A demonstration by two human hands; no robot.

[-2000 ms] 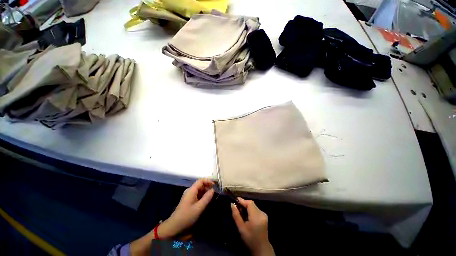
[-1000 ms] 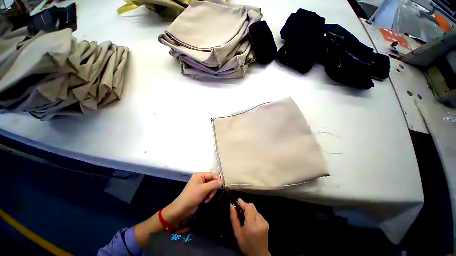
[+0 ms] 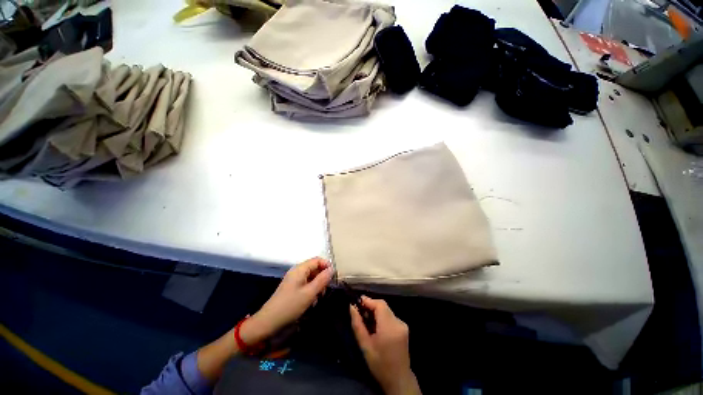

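A beige fabric bag piece [image 3: 408,216] lies flat at the table's front edge, with dark stitched edges. My left hand [image 3: 297,295] pinches its near left corner between thumb and fingers. My right hand [image 3: 381,339] is just right of and below that corner and holds small dark thread snips [image 3: 356,297], their tip at the corner. Most of the snips is hidden in the palm. Fine loose threads [image 3: 501,200] lie on the table right of the piece.
A rumpled beige pile [image 3: 92,116] lies at the left. A centre beige stack [image 3: 316,58] stands beyond the piece, beside black fabric bundles [image 3: 532,77]. Yellow fabric [image 3: 193,11] is at the far side. A sewing machine [image 3: 663,69] stands at the right.
The view has shifted slightly, so the piece and piles sit higher and more to the left. Both hands stay at the near left corner, with the snips still in my right hand.
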